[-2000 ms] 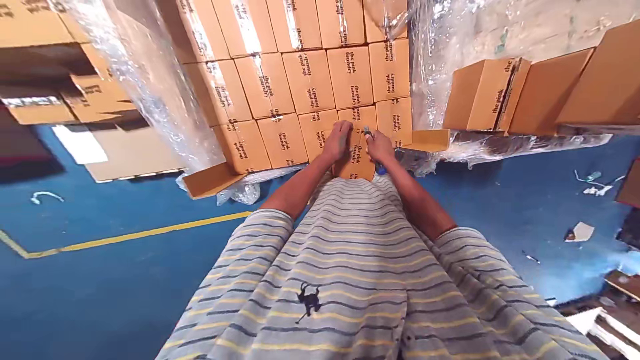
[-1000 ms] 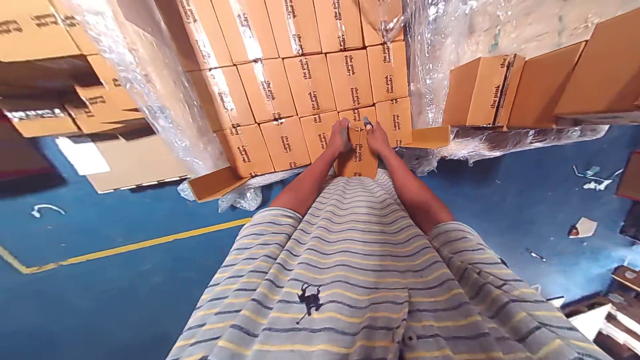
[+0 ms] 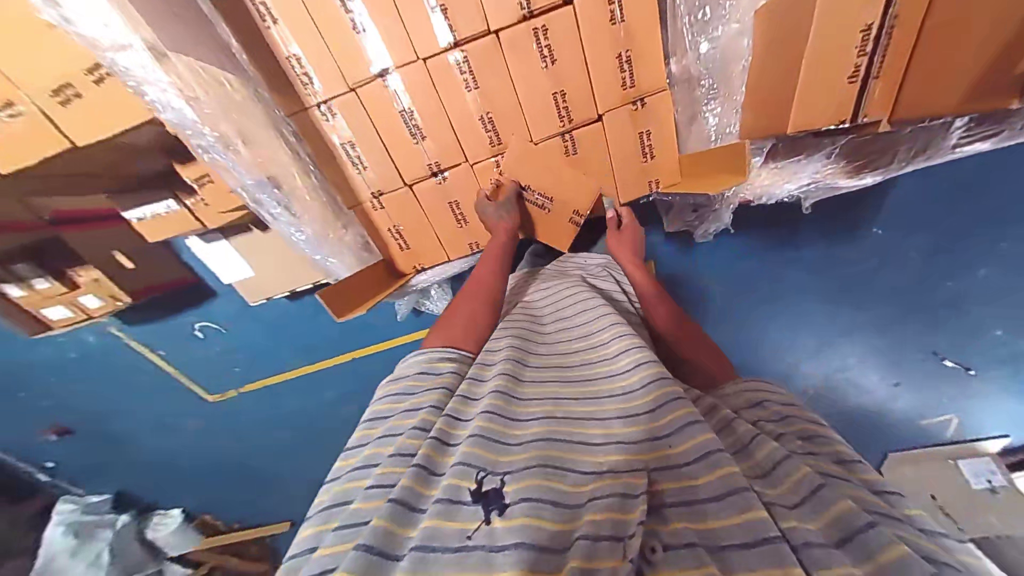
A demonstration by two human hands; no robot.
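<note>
A small cardboard box (image 3: 552,192) with printed writing sits tilted at the near edge of rows of similar cardboard boxes (image 3: 472,92). My left hand (image 3: 499,210) grips its left side, fingers at the upper left corner. At its lower right corner is my right hand (image 3: 624,232), with a small pale object (image 3: 610,206) between thumb and finger; what it is cannot be made out. Whether the right hand also bears on the box is unclear. The packed boxes stand inside a large carton, whose flaps (image 3: 364,288) fold outward at the near side.
Clear plastic wrap (image 3: 704,80) hangs at both sides of the packed boxes. More cartons stand at the right (image 3: 840,64) and left (image 3: 72,88). A yellow line (image 3: 328,362) marks the blue floor (image 3: 320,448). Scrap (image 3: 120,532) lies at the lower left.
The small box, upright between both hands a second ago, is now turned askew. My hands have moved apart, the left to its upper left side and the right to its lower right.
</note>
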